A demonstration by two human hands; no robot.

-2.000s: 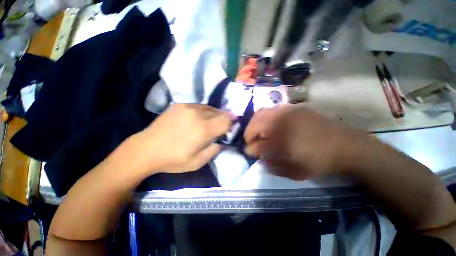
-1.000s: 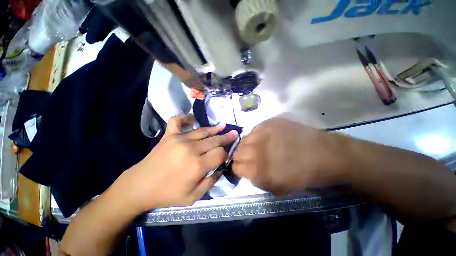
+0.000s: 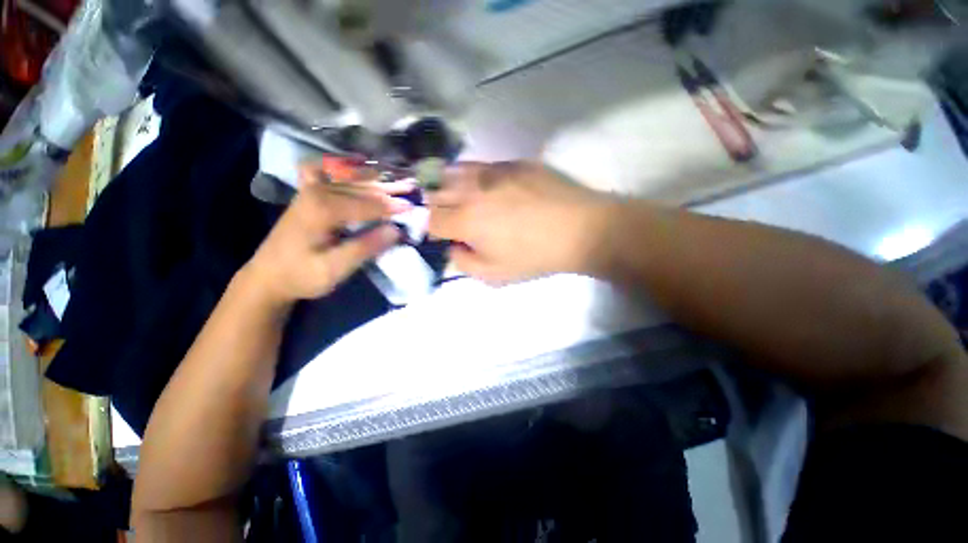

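My left hand (image 3: 324, 233) is at the sewing spot, its fingers on a small piece of white and black fabric (image 3: 403, 274). My right hand (image 3: 510, 221) is close beside it, with its fingertips on the same piece just in front of the presser foot area. The needle and foot are blurred and partly hidden by my fingers. A red-orange part (image 3: 342, 167) shows at the left of the foot. The navy garment (image 3: 159, 244) lies in a large dark heap left of my left hand, and part of it runs under that hand.
The sewing machine head (image 3: 276, 64) stands at the top. Thread snips (image 3: 719, 115) lie on the machine bed at right. A tape measure strip (image 3: 425, 412) runs along the front edge. Clear plastic bags (image 3: 74, 117) are at upper left, beside the wooden edge (image 3: 72, 202).
Both hands have moved forward to the foot with the small fabric piece. The view has also shifted and tilted, so the machine and snips sit differently in the picture.
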